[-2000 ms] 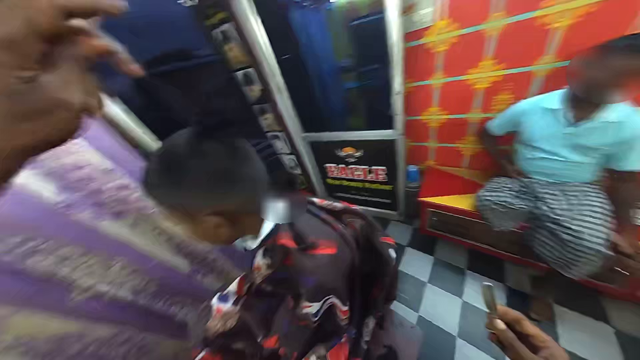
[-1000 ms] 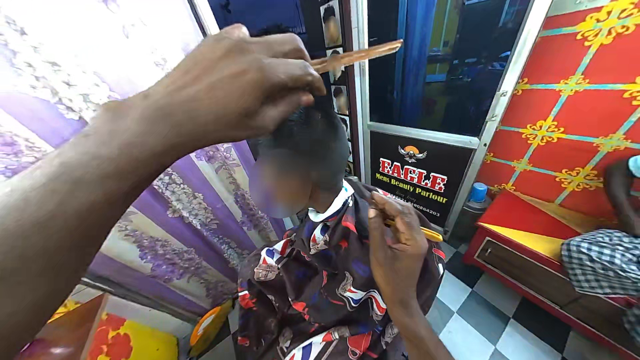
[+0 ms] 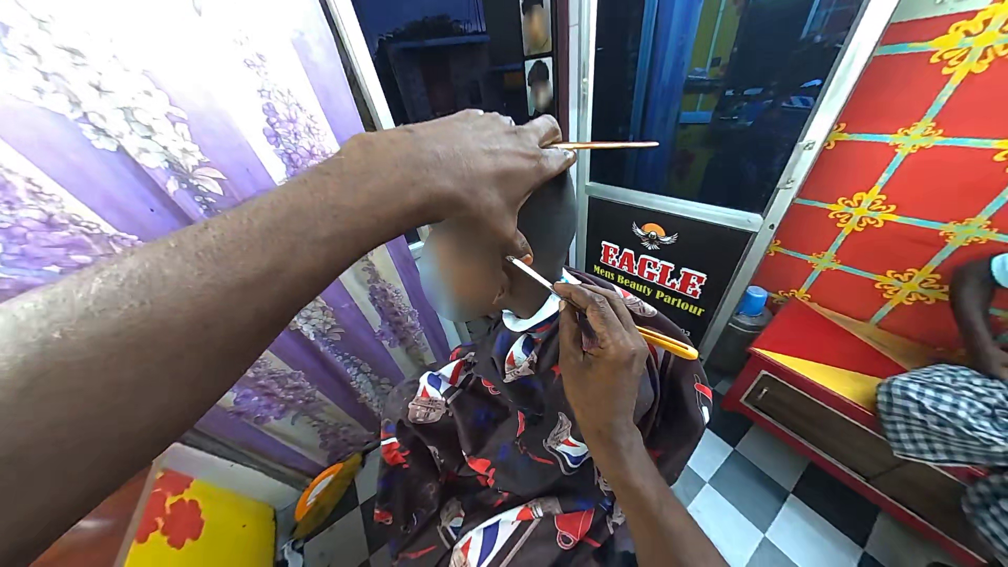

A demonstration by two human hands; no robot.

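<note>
A seated person's head (image 3: 549,224) is in the middle of the view, above a dark barber's cape (image 3: 512,441) with a printed pattern and a white neck strip (image 3: 531,316). My left hand (image 3: 488,169) rests on the head, a thin comb (image 3: 606,146) held between its fingers and pointing right. Beside the ear, my right hand (image 3: 602,346) grips a straight razor; its pale blade (image 3: 531,274) lies against the side of the head near my left thumb, and its yellow handle (image 3: 668,343) sticks out behind the hand. The comb's other end is hidden.
A purple floral curtain (image 3: 260,315) hangs at left. Behind the head stands a metal-framed glass door (image 3: 673,193). At right, a red and yellow bench (image 3: 827,394) stands by another seated person (image 3: 941,409). A yellow cabinet (image 3: 213,520) is at lower left, over a checkered floor (image 3: 756,488).
My left hand has come down onto the head, still with the comb. My right hand has risen, and the razor blade is now at the side of the head. The view has moved closer.
</note>
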